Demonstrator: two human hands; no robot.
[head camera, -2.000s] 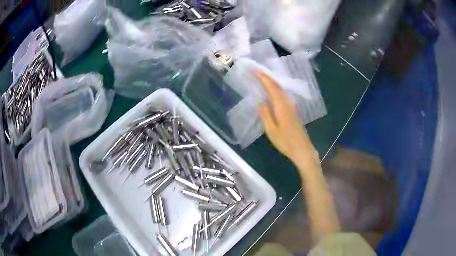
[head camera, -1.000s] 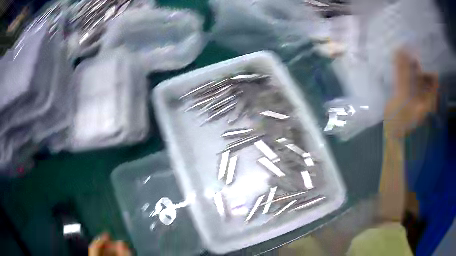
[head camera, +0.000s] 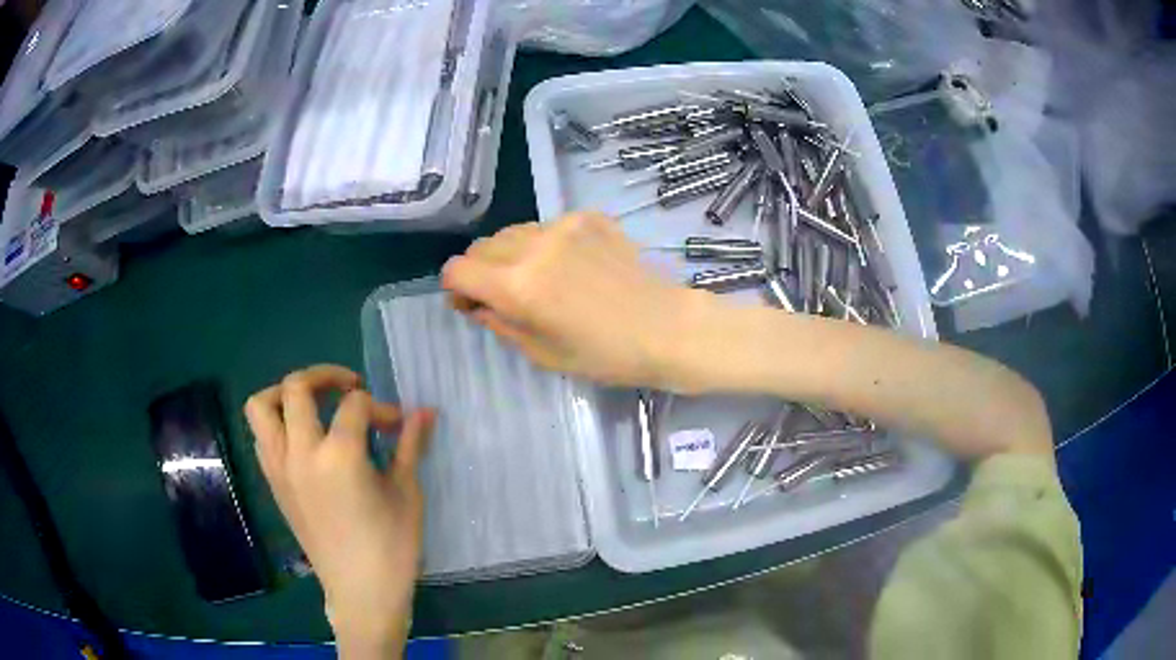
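A clear packing box (head camera: 583, 542) lies left of the white parts tray (head camera: 938, 387), with a ribbed white foam sheet (head camera: 497, 477) spread in it. My right hand (head camera: 568, 297) reaches across the tray and its bent fingers pinch at the sheet's upper edge; the fingertips are partly hidden. My left hand (head camera: 342, 471) is at the box's left side, with thumb and fingers apart over the sheet's left edge. Loose silver metal cylinders (head camera: 722, 249) with thin rods lie jumbled in the tray, beside a small white label (head camera: 693, 449).
Filled clear boxes (head camera: 368, 110) with white padding are stacked at upper left. A black phone (head camera: 206, 496) lies left of my left hand. A power unit (head camera: 65, 271) with a red switch is at far left. Clear bags and white sheets (head camera: 1032, 168) lie right of the tray.
My right hand has moved from the white sheets at the right across the tray to the box. My left hand has come in from the lower edge. The foam sheet now lies in the box.
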